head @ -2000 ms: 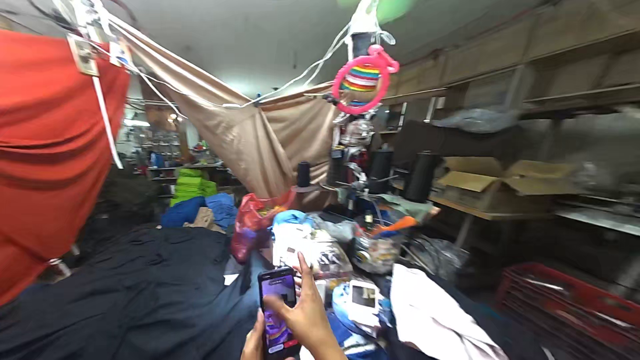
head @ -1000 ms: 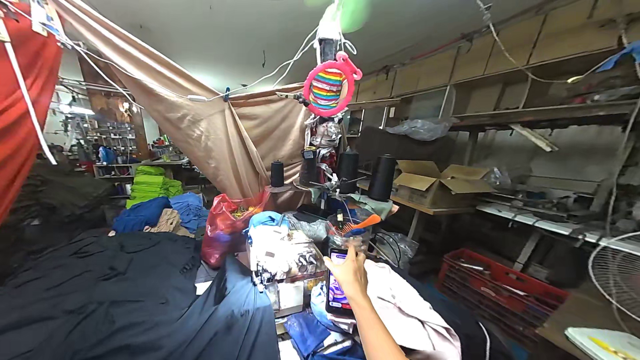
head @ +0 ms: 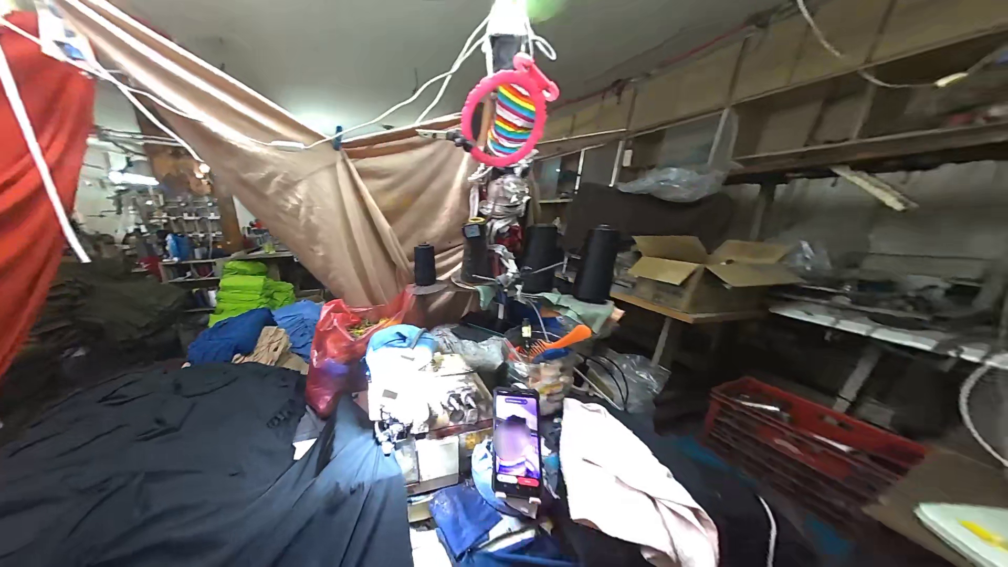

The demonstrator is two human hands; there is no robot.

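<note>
Neither of my hands shows in the head view now. A smartphone (head: 516, 441) with a lit screen stands upright on a small stand (head: 520, 504) at the lower middle. Behind and left of it is a white sewing machine (head: 409, 386), partly draped with a light blue cloth. A pale pink cloth (head: 630, 488) lies right of the phone, and folded blue cloth (head: 465, 516) lies below it. Dark fabric (head: 157, 465) spreads over the left side. An orange comb (head: 563, 340) rests in a plastic container (head: 543, 374) behind the phone.
A red plastic bag (head: 335, 354) stands beside the machine. Black thread cones (head: 596, 264) rise behind. To the right are an open cardboard box (head: 693, 276) on a table and a red crate (head: 811, 449). A pink ring (head: 470, 118) hangs above; beige cloth (head: 291, 205) hangs behind.
Both hands held the phone at first, then one hand had it at the stand's place. Now the phone stands there by itself and the hands are out of view. The view has turned right.
</note>
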